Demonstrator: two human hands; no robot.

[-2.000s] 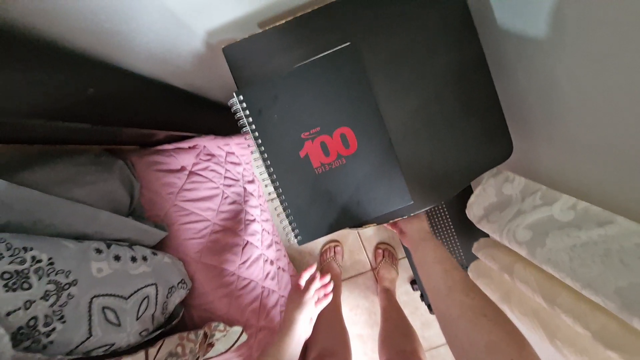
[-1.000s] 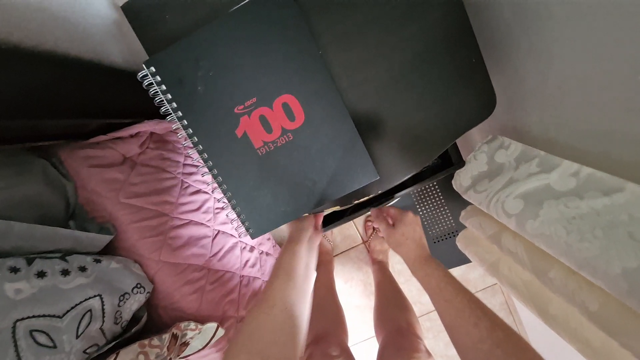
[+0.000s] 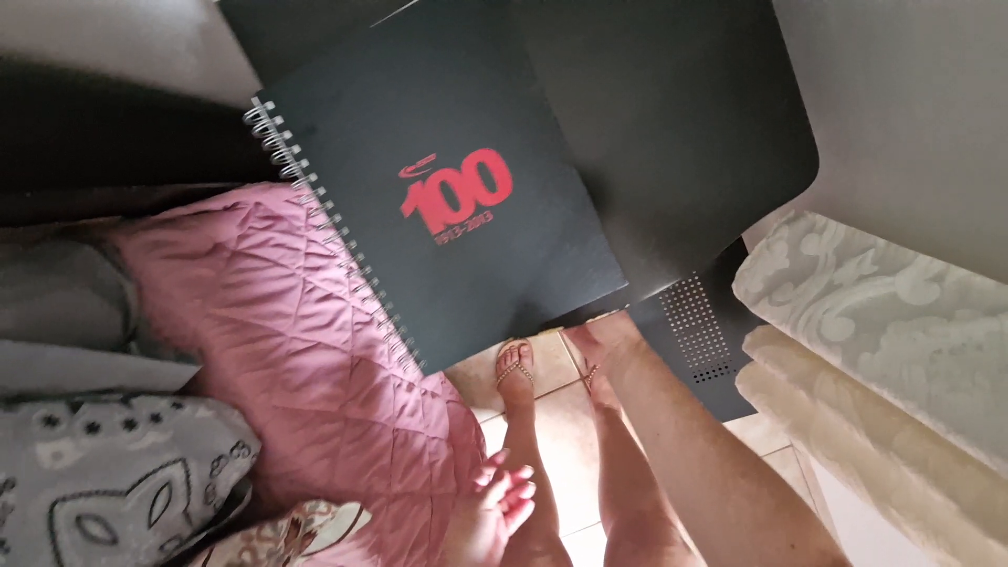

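A black spiral-bound notebook [image 3: 488, 291] with red print lies on top of a black board-like surface with rounded corners [image 3: 677, 157], its wire binding facing the pink quilt. My right hand [image 3: 594, 335] reaches to the near edge of that surface, just below the notebook's lower right corner; its fingers are mostly hidden under the edge, so its grip is unclear. Below the notebook, near the quilt's edge, my left hand [image 3: 500, 500] is raised with bent, parted fingers and holds nothing.
A pink quilted cover [image 3: 291, 283] spreads at the left, beside a grey patterned pillow [image 3: 126, 472]. Cream patterned fabric [image 3: 882, 291] juts in from the right. A dark perforated panel [image 3: 693, 331] stands below the board. My sandalled feet [image 3: 516, 370] rest on the tiled floor.
One second ago my left hand was at the near edge under the notebook; now it is away from it, lower down. My right hand's fingers, visible then, are now mostly hidden at the edge.
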